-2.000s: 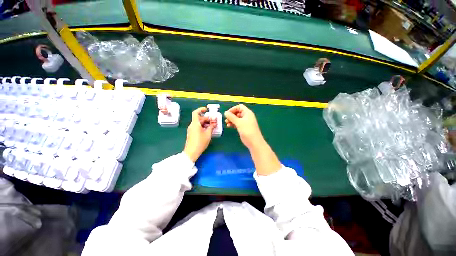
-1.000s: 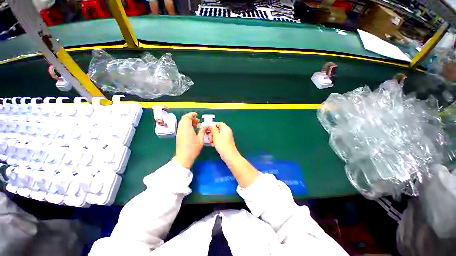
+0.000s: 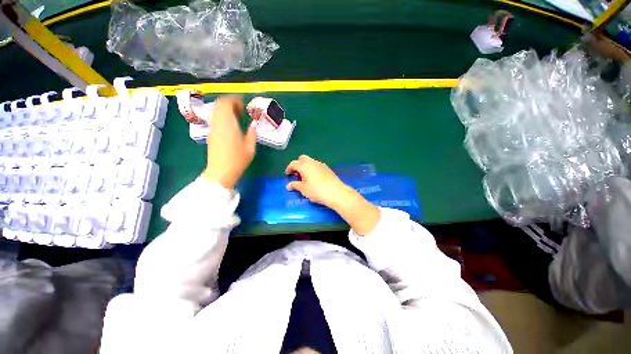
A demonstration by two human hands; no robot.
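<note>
A watch with a pink band and dark screen (image 3: 274, 112) sits tilted on a white stand (image 3: 278, 136) on the green bench. A second pink-banded watch (image 3: 188, 107) sits on a white stand to the left, partly behind my hand. My left hand (image 3: 231, 135) is blurred between the two stands, thumb close to the right one; whether it grips anything is unclear. My right hand (image 3: 317, 181) is over the blue sheet (image 3: 277, 200), fingers curled, with a small dark spot at the fingertips that I cannot identify.
Rows of empty white stands (image 3: 104, 166) fill the left. A heap of clear blister trays (image 3: 546, 138) lies at right. Beyond the yellow strip (image 3: 332, 86), the conveyor carries clear crinkled plastic (image 3: 194, 41) and another watch on a stand (image 3: 490, 38). A yellow post (image 3: 59, 52) stands at upper left.
The view has tilted downward. My hands have parted: the left moved toward the left stand, the right back over the blue sheet. The right stand's watch is now uncovered and turned, its screen showing.
</note>
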